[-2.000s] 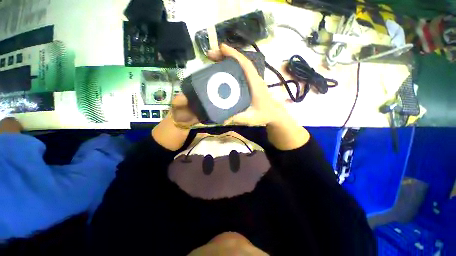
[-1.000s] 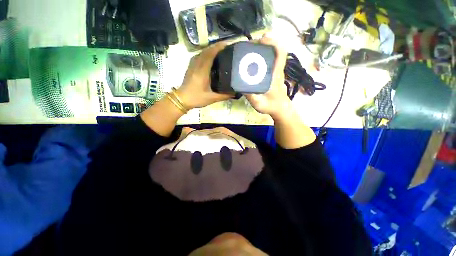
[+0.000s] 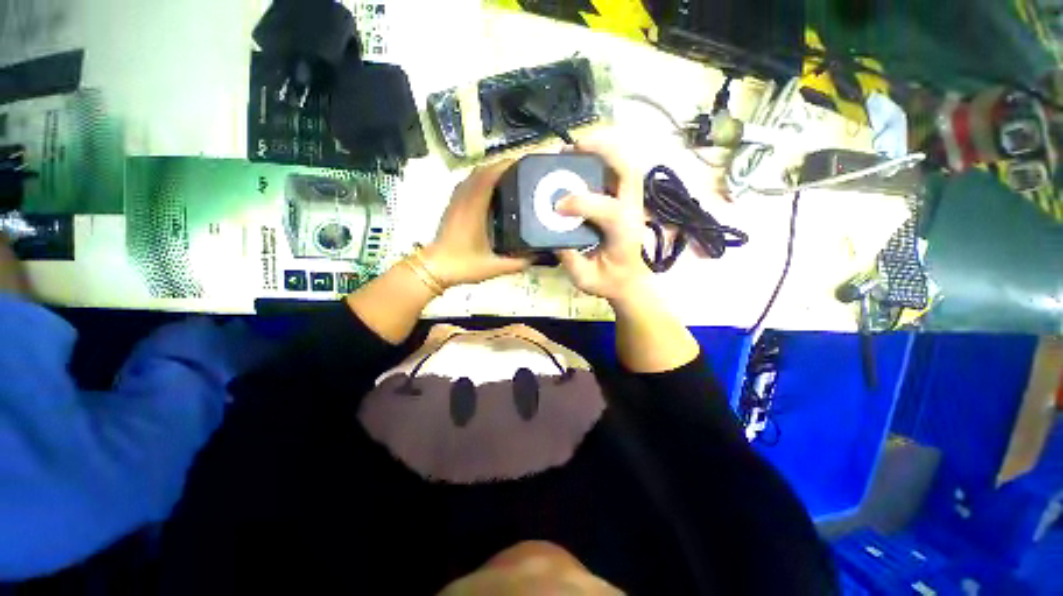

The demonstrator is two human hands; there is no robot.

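Note:
A dark grey block-shaped unit (image 3: 536, 228) with a white ring on its face is held above the bench's front part. My left hand (image 3: 469, 233) grips its left side, with a gold bangle at the wrist. My right hand (image 3: 614, 239) is at its right side, a finger lying over the white ring. The ring face points up towards me. The unit's underside is hidden. A black device in a clear sleeve (image 3: 521, 107) lies behind it on the white bench (image 3: 711, 289).
Black cube-like items (image 3: 375, 107) lie on a black card at back left. Green-and-white sheets (image 3: 210, 221) cover the left. A coiled black cord (image 3: 688, 215) and tangled white cable (image 3: 758, 157) lie right. A blue-sleeved person (image 3: 99, 431) is at left. A blue bin (image 3: 833, 419) stands front right.
The unit has moved a little down and left in the picture since one second ago. My right hand's finger now lies over the ring, which was uncovered before. The view has shifted.

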